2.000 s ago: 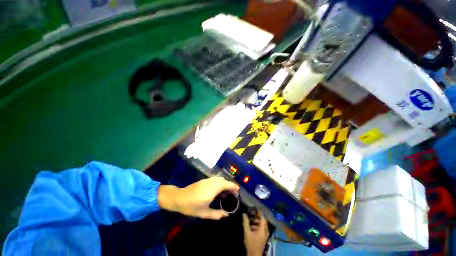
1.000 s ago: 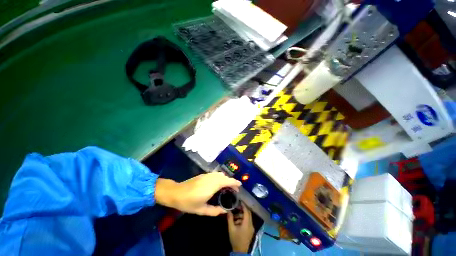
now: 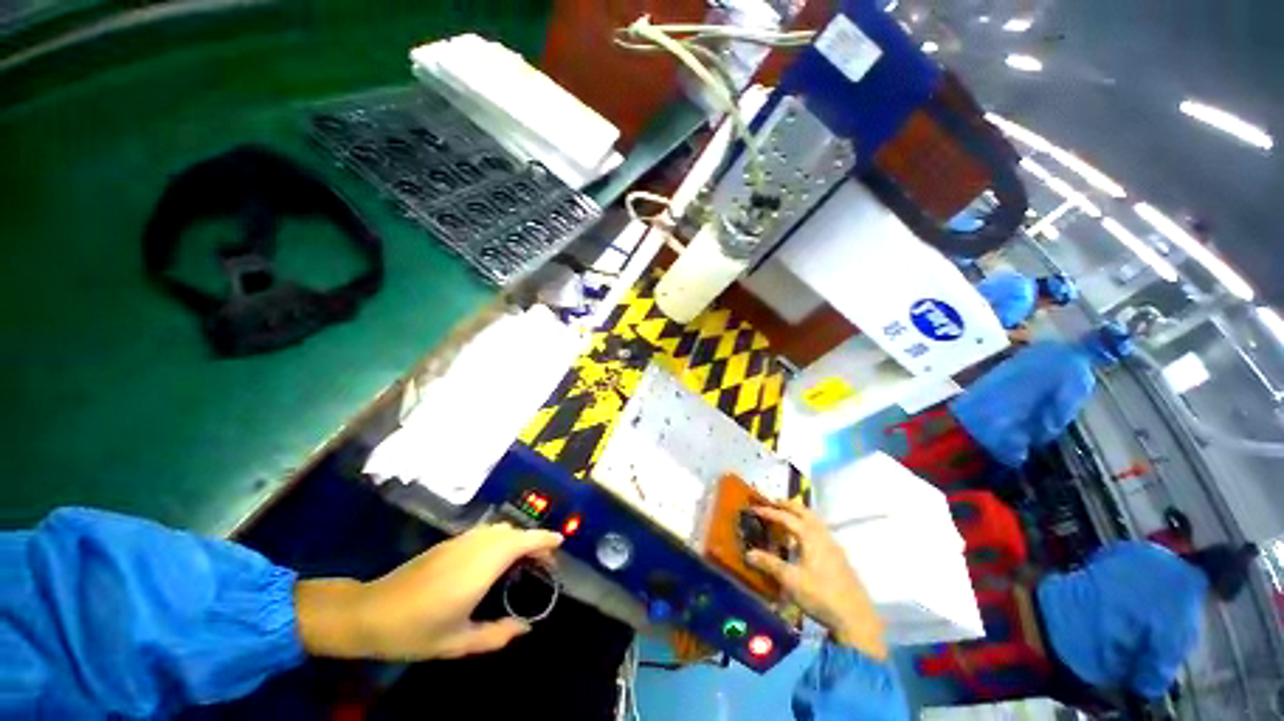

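Observation:
My left hand holds a round black housing with a thin shiny rim between thumb and fingers, in front of the press's blue front panel. My right hand is at the orange-brown fixture at the right front of the press bed. Its fingertips are over the fixture's dark centre, around a small dark part; how firmly they grip it cannot be told. The silver base plate lies beside the fixture.
The press head hangs above the yellow-black bed. White cloths lie left of the press. A blister tray, white foam slabs and a black head strap lie on the green bench. A white box stands right; people in blue sit beyond.
My right hand has moved from beside my left hand, below the panel, up and right onto the fixture. My left hand still holds the housing. The camera view has shifted right.

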